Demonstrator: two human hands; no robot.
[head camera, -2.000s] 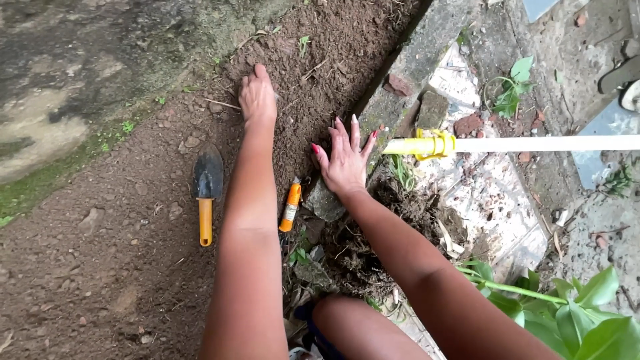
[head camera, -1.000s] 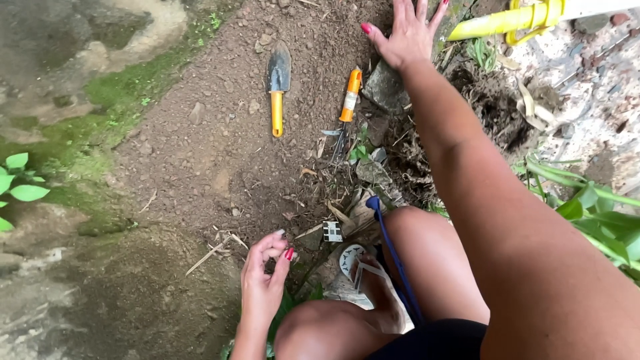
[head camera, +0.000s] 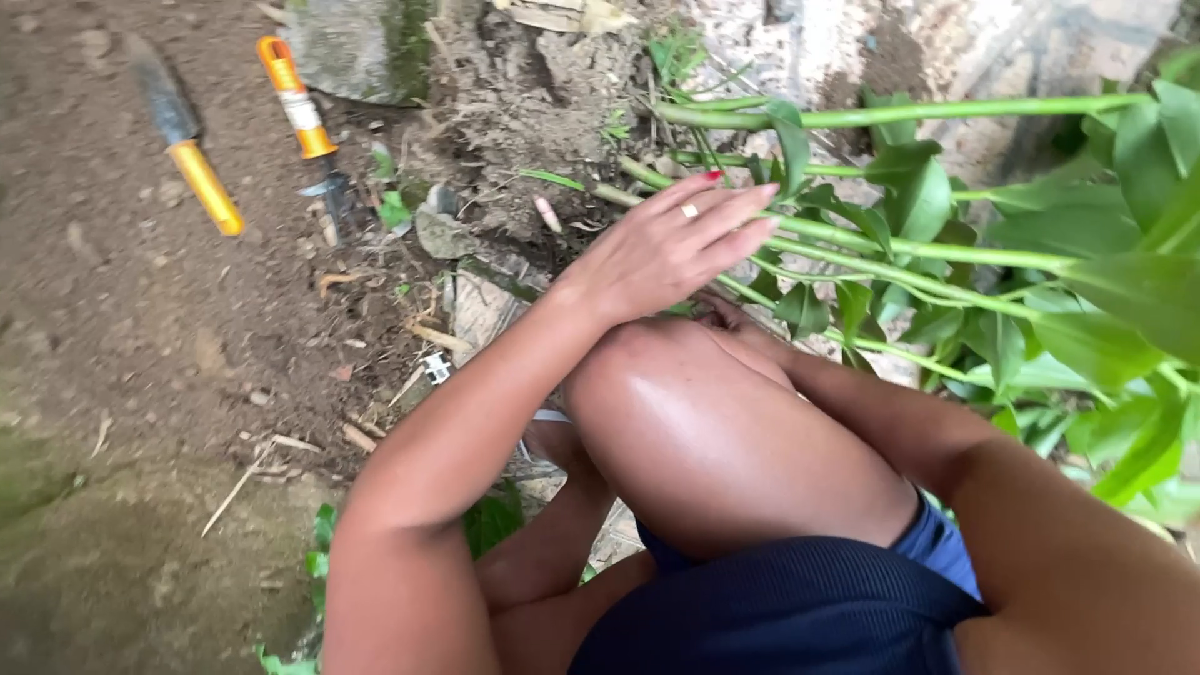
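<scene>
Several leafy green plants with long stems (head camera: 919, 251) lie across the right side, their lower ends near the middle. My left hand (head camera: 670, 239) rests over these stems, fingers extended toward the right; whether it grips one is not clear. Beyond my raised knee, my right hand (head camera: 731, 323) is low by the stems, mostly hidden behind the knee, so its fingers and anything in them cannot be made out. On the soil at the upper left lie a hand trowel (head camera: 202, 183) with a yellow-orange handle and, beside it, an orange-handled garden hand tool (head camera: 302, 108) with its metal end partly buried or hidden.
A mossy stone block (head camera: 361, 52) stands at the top, next to a clump of soil and roots (head camera: 534, 94). Pale stained paving (head camera: 778, 47) spans the upper right. Mossy ground (head camera: 141, 562) is at lower left. A small white object (head camera: 436, 367) lies near my left forearm.
The view has swung toward the plants on the right. My left hand has moved from above the soil to the stems. The right hand has left the stone edge and is now beyond my knee.
</scene>
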